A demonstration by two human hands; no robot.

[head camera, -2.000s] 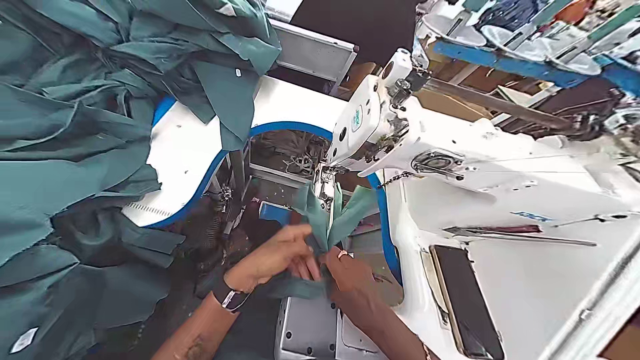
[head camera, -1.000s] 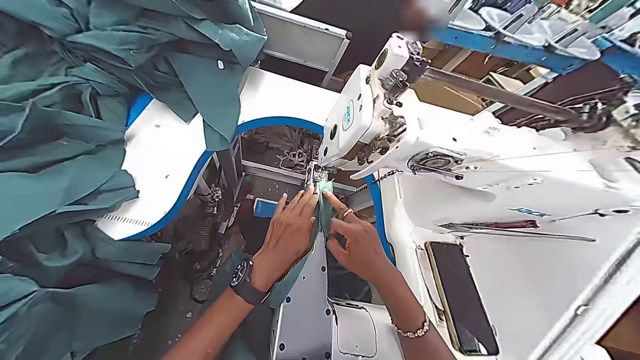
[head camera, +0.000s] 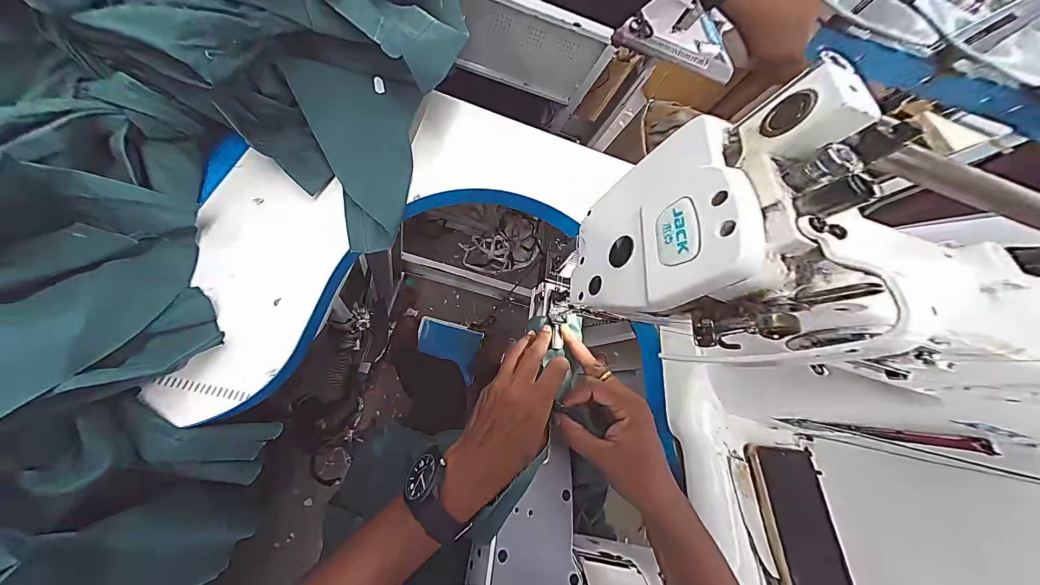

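A white Jack sewing machine (head camera: 674, 227) reaches in from the right, its presser foot (head camera: 557, 313) low over the narrow arm bed (head camera: 528, 512). Dark green fabric (head camera: 508, 496) runs along that bed and under the foot. My left hand (head camera: 508, 406), with a black watch at the wrist, lies flat on the fabric, fingertips just before the foot. My right hand (head camera: 609, 422), wearing a ring, pinches a fabric edge between thumb and fingers, its index fingertip stretched toward the foot. Both hands nearly touch.
A large heap of green fabric pieces (head camera: 106, 244) covers the left of the white table (head camera: 268, 276), which has a blue edge. A black phone-like slab (head camera: 800, 512) lies at the lower right, near red-handled tweezers (head camera: 910, 436). Behind the machine, part of another person (head camera: 768, 32) shows.
Two seconds ago my hands were below the machine's foot, handling loose fabric ends. Now both are close up to the foot, and the fabric lies along the bed. The view has moved nearer.
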